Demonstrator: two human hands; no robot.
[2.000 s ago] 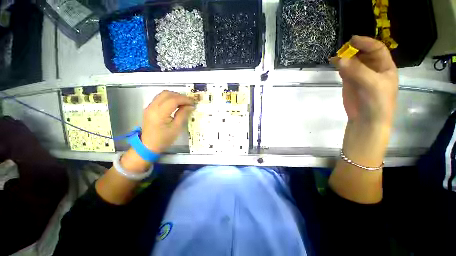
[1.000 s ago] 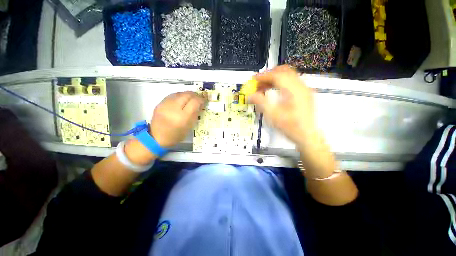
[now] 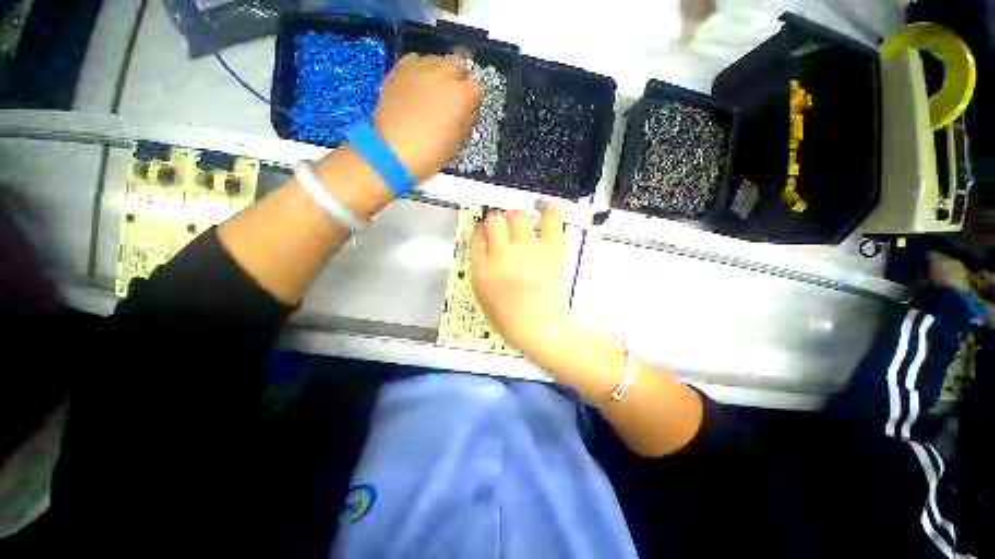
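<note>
My left hand (image 3: 429,118), with a blue wrist strap (image 3: 380,159), is over the middle bin of whitish parts (image 3: 487,120). Its fingertips are at the heap; whether they hold a part cannot be seen. My right hand (image 3: 522,273) lies over the upper part of the cream-yellow PCB panel (image 3: 463,317) on the track and hides much of it. Its fingers are bent near the panel's far edge. Whether a part is between them cannot be told. A second PCB panel (image 3: 164,224) lies on the track at the left, partly hidden by my left sleeve.
Blue parts (image 3: 333,87), small black parts (image 3: 551,137) and grey-black leaded parts (image 3: 676,158) fill black bins. Yellow components (image 3: 796,142) lie in the large black bin. A tape dispenser (image 3: 916,131) stands beyond it. A person's striped sleeve (image 3: 900,377) is at the right.
My left hand has moved from the panel up to the whitish parts. My right hand came from the right with a yellow component, now not visible, and is over the panel. The view has shifted and tilted.
</note>
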